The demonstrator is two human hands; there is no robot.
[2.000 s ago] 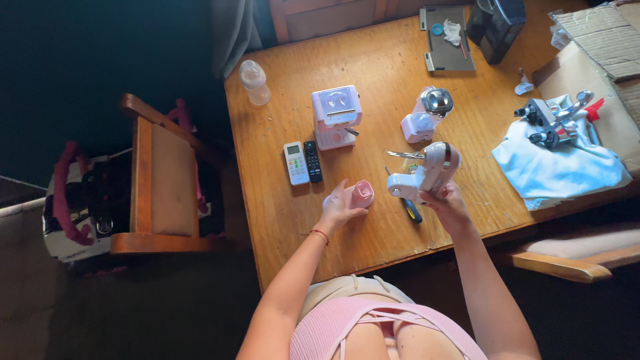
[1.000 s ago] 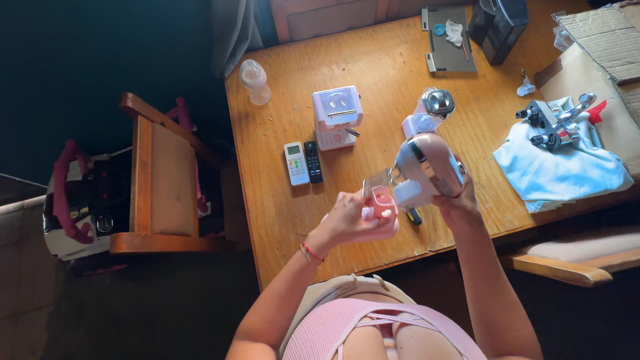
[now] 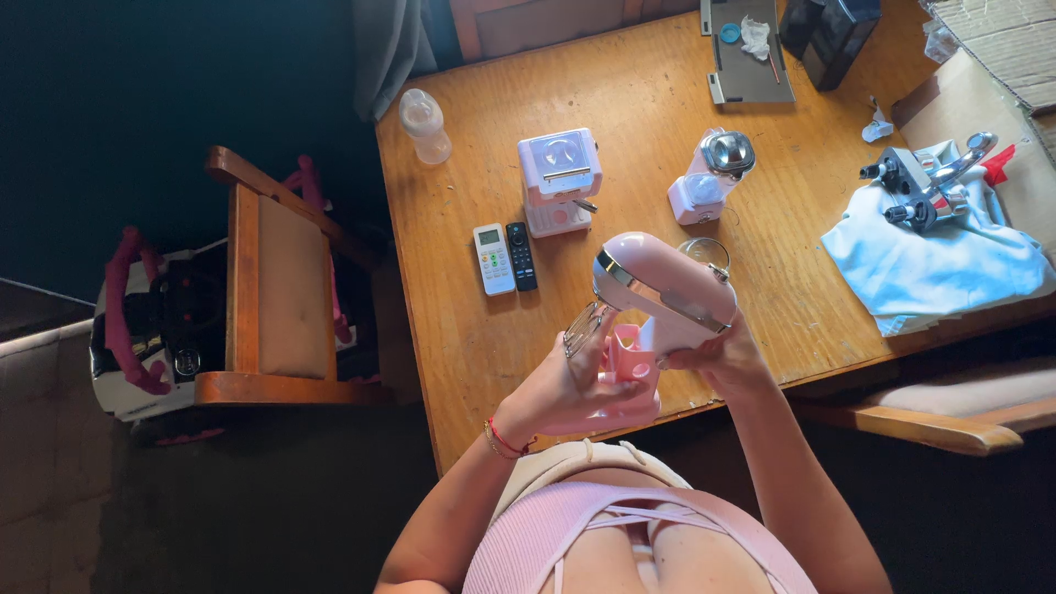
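My right hand (image 3: pixel 726 359) grips the pink toy stand mixer's head (image 3: pixel 664 276), which is tilted, with a wire whisk (image 3: pixel 583 328) hanging from its left end. Close below it, my left hand (image 3: pixel 573 384) holds the pink plastic mixer base (image 3: pixel 635 396) near the table's front edge. The two parts are close together; the hands partly hide where they meet. A clear bowl (image 3: pixel 705 252) shows just behind the mixer head. Farther back stand a pink toy coffee machine (image 3: pixel 561 177) and a pink toy blender (image 3: pixel 711 177).
Left of centre lie a white remote control (image 3: pixel 493 260) and a black remote control (image 3: pixel 521 256). A baby bottle (image 3: pixel 425 125) stands at the back left. On the right, a chrome faucet (image 3: pixel 936 194) rests on a light blue cloth (image 3: pixel 924 264). Wooden chairs (image 3: pixel 289 388) flank the wooden table (image 3: pixel 462 190).
The mixer head has been turned so that its whisk points left, above my left hand. My left hand has brought the pink base from the left to beside the head.
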